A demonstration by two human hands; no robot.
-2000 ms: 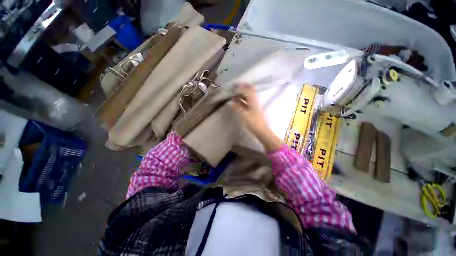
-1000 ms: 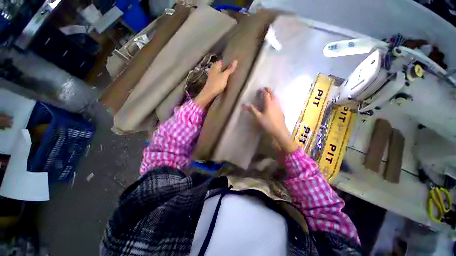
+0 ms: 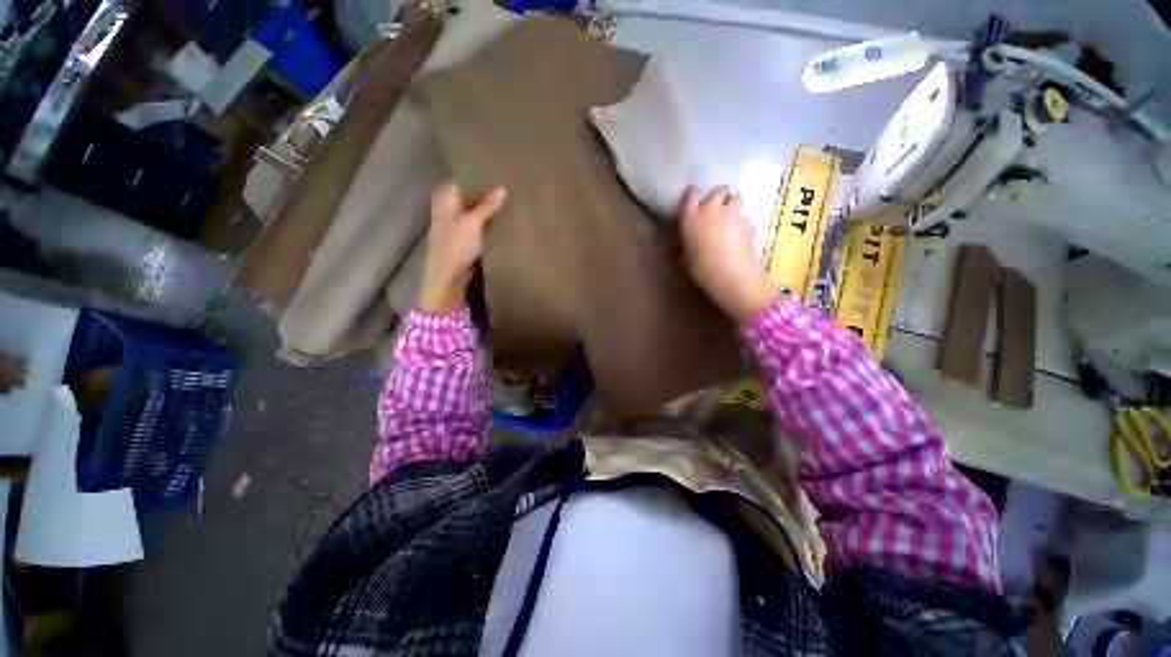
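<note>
A large brown cut panel [image 3: 552, 193] hangs between my two hands, spread over the table's left part and down towards my lap. Its paler side shows where the far right edge folds over. My left hand [image 3: 456, 238] grips its left edge, thumb on top. My right hand [image 3: 722, 244] grips its right edge beside the yellow tape [image 3: 799, 231]. The fingertips under the cloth are hidden.
Stacked khaki panels [image 3: 372, 218] lie at the left. The sewing machine head [image 3: 905, 141], two narrow brown strips [image 3: 968, 315] and yellow-handled scissors [image 3: 1138, 449] are at the right. A blue crate [image 3: 161, 398] stands on the floor at far left. White elongated object [image 3: 867, 62] lies behind.
The brown panel, flat on the table a second ago, is now raised and spread between my hands. My left hand has moved left and down; my right hand has moved right onto the cloth's edge.
</note>
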